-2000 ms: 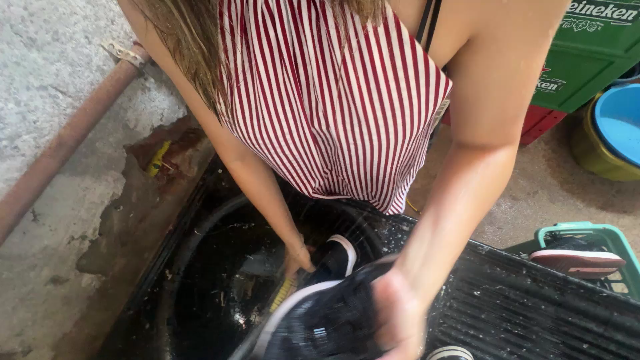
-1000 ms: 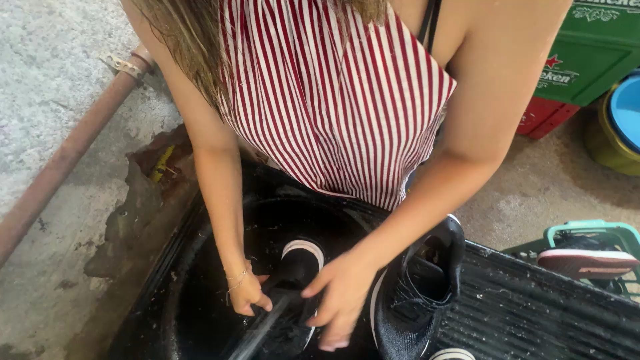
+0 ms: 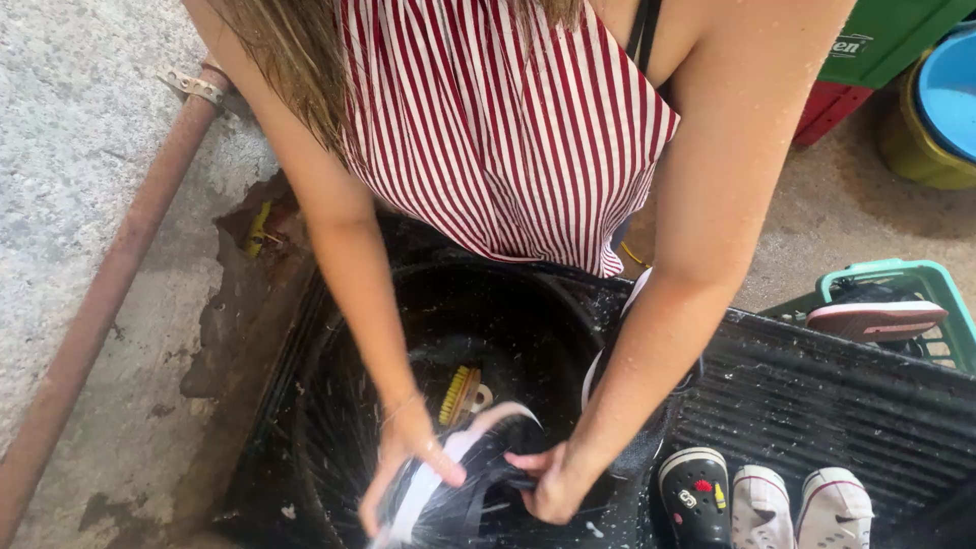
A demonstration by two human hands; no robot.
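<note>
A wet black shoe with a white sole point(image 3: 431, 488) is tilted over the round basin of a black sink point(image 3: 488, 282), blurred amid spraying water. My right hand point(image 3: 412, 465), on the image's left, grips its sole, thumb across the white edge. On the other side, my left hand point(image 3: 550, 482) closes its fingers around a dark part that appears to belong to the shoe; blur hides the exact hold. A scrubbing brush with yellow bristles point(image 3: 460, 395) lies in the basin just above the shoe. Another black shoe point(image 3: 644, 438) stands at the basin's right, partly hidden by my left forearm.
A black clog with charms point(image 3: 695, 496) and white shoes point(image 3: 835, 507) stand on the ribbed drainboard point(image 3: 808, 396). Beyond its edge, a green basket point(image 3: 884, 268) holds a shoe with a reddish sole point(image 3: 877, 320). Crates point(image 3: 888, 46), tubs point(image 3: 926, 145) and a wall pipe point(image 3: 114, 290) surround the sink.
The shoe between my hands has tilted so its white sole edge shows, and my right hand now grips it. The brush in the basin, not visible one second ago, now shows.
</note>
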